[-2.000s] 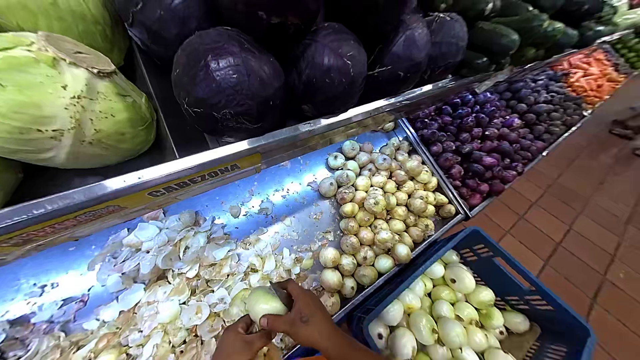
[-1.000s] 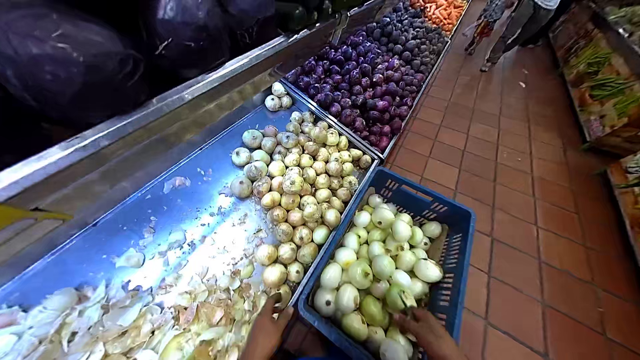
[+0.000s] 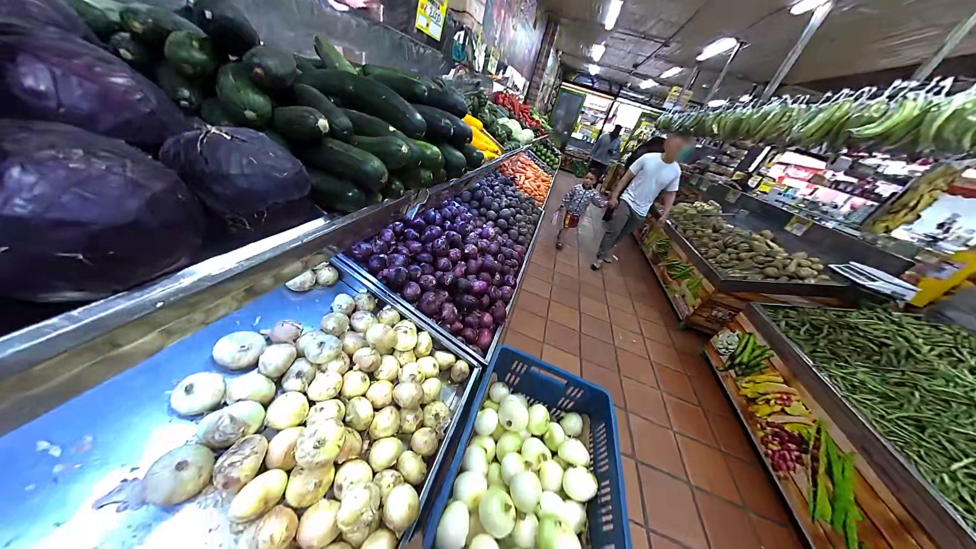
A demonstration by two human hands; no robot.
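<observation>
Neither my left hand nor my right hand shows in the present head view. Many white and yellowish onions (image 3: 328, 442) lie heaped in a metal display tray (image 3: 84, 404), some with dry skin on them. Beside the tray, at the bottom centre, stands a blue plastic crate (image 3: 616, 457) filled with smooth, pale green-white peeled onions (image 3: 526, 490). Red onions (image 3: 450, 267) fill the bin beyond the tray.
Purple cabbages (image 3: 236, 171) and zucchini (image 3: 358, 160) line the upper left shelf, with carrots (image 3: 526, 175) farther off. A tiled aisle (image 3: 633, 343) runs forward, where people (image 3: 640, 191) walk. Green beans (image 3: 900, 381) fill a right-hand stand.
The view has swung up and right along the aisle. Both hands were in view before, first at a peeled onion, then apart with one over the crate; now neither is seen.
</observation>
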